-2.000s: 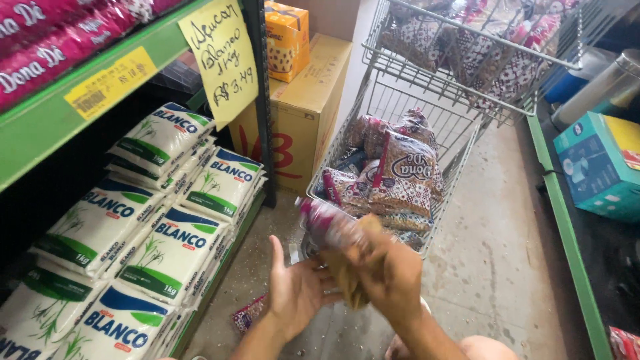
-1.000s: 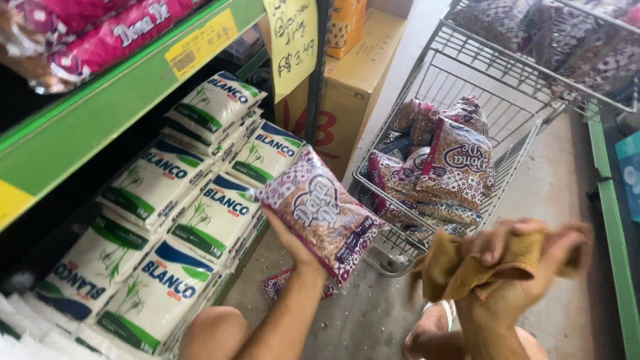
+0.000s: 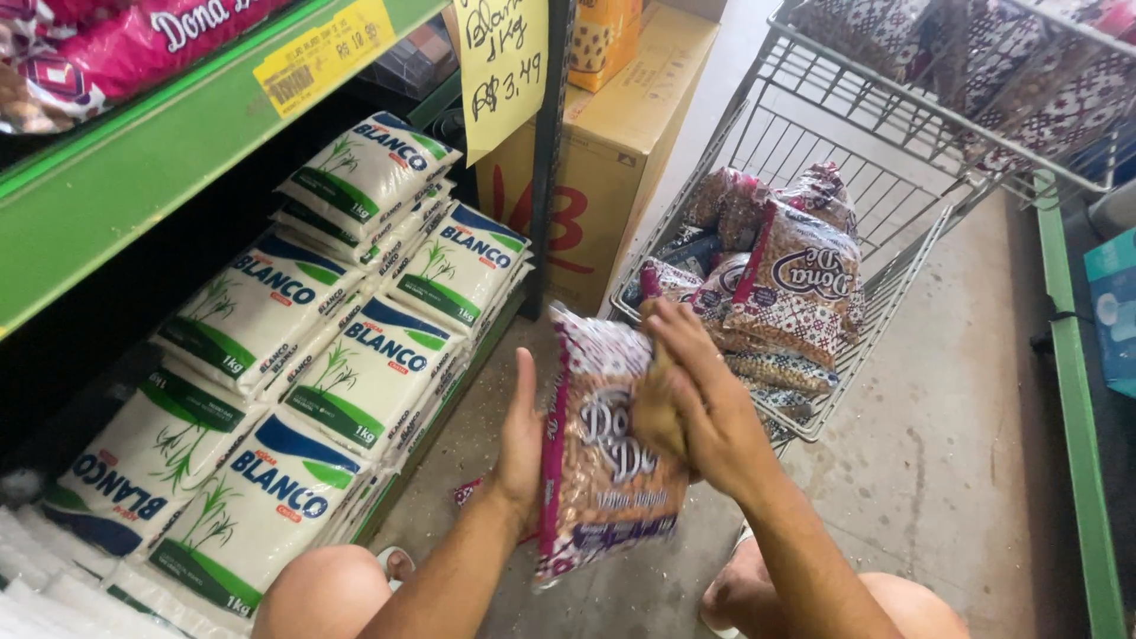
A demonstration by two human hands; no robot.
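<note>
A clear plastic bag of popcorn kernels (image 3: 603, 444) with pink and patterned print stands tilted between my hands. My left hand (image 3: 519, 448) is at its left edge, thumb raised and apart; its other fingers are hidden behind the bag. My right hand (image 3: 701, 399) presses a brownish-yellow cloth (image 3: 657, 404) on the bag's front, slightly blurred. Just beyond my right hand, similar bags (image 3: 794, 284) are piled in the lower basket of a wire shopping cart (image 3: 874, 382). Another bag lies on the floor, mostly hidden behind the held one.
White sugar bags (image 3: 373, 364) are stacked on the low shelf at left, under a green shelf edge (image 3: 177, 151) with a yellow handwritten sign (image 3: 501, 80). A cardboard box (image 3: 586, 186) stands behind. More bags fill the cart's upper basket (image 3: 941, 115). Another green shelf edge (image 3: 1078, 426) runs along the right.
One second ago the cloth in my right hand was apart from the bag, at the right; now it is against the bag's front. The bag has turned more upright.
</note>
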